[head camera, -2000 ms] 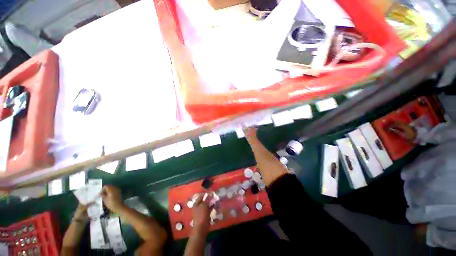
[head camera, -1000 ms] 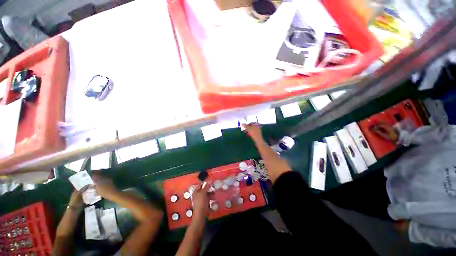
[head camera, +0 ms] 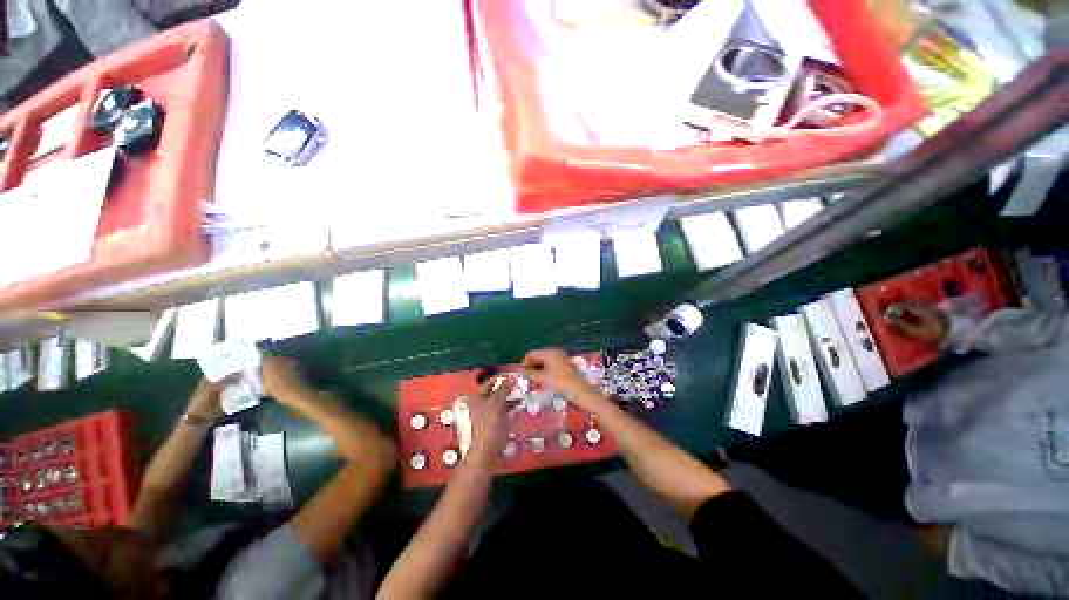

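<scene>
The red foam tray (head camera: 430, 472) lies in front of me with rows of small round parts (head camera: 419, 461) in its holes. My left hand (head camera: 487, 413) is over the tray's middle, its fingers closed on a small white item (head camera: 517, 384). My right hand (head camera: 553, 368) is beside it at the tray's upper edge, fingertips close to the same item; whether they grip it is too blurred to tell. A black lump (head camera: 485, 375) lies at the upper edge. A loose cluster of small parts (head camera: 639, 377) lies at the tray's right end.
White cards (head camera: 358, 298) line the belt's far edge below the raised shelf (head camera: 387, 141). A white cylinder (head camera: 682, 319) stands by the metal post (head camera: 809, 240). Long white boxes (head camera: 751, 377) and a second red tray (head camera: 920, 287) are right. At left, a neighbour's hands hold white paper (head camera: 238, 373) near their parts tray (head camera: 111, 475).
My right hand has come back from the cards at the shelf edge to my left hand over the tray. The view has shifted, and the cluster at the tray's right end shows more fully.
</scene>
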